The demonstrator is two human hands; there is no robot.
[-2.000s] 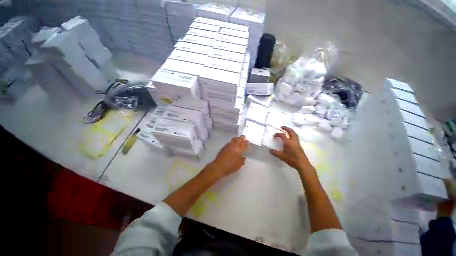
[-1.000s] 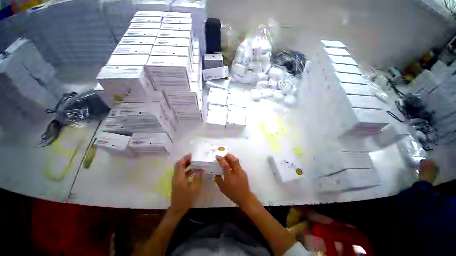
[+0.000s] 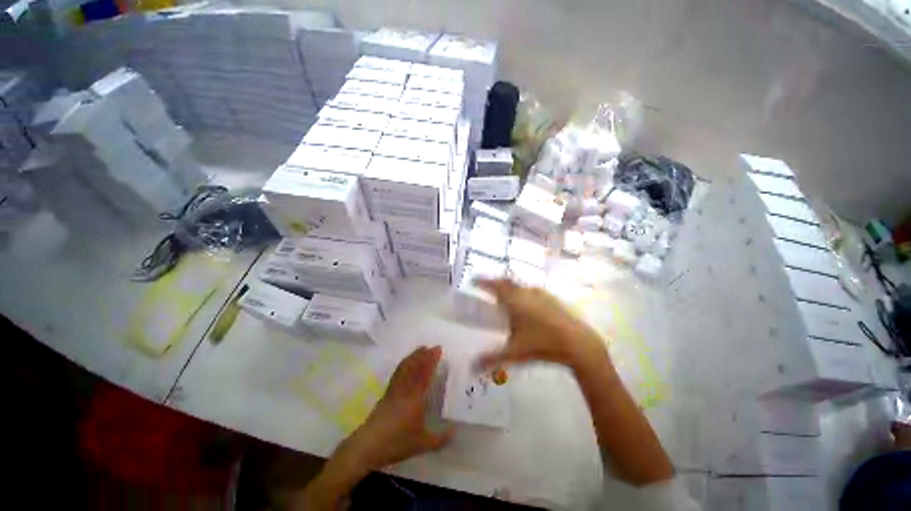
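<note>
A white retail box with a round gold dot lies on the tabletop near its front edge. My left hand is at the box's left side, fingers apart; whether it touches the box is unclear. My right hand is above and behind the box, blurred, fingers spread, and appears empty. It partly covers a small group of white boxes beyond it. One white box sits raised at the back of that group.
Tall stacks of finished boxes stand left of centre, a black cylinder behind them. Wrapped white units and a bag of black straps lie at the back. A box wall stands right. Bagged cables lie left.
The view has shifted left. The hands have parted from the box they held together; my right hand has moved up and away. A box now sits raised at the back of the small group.
</note>
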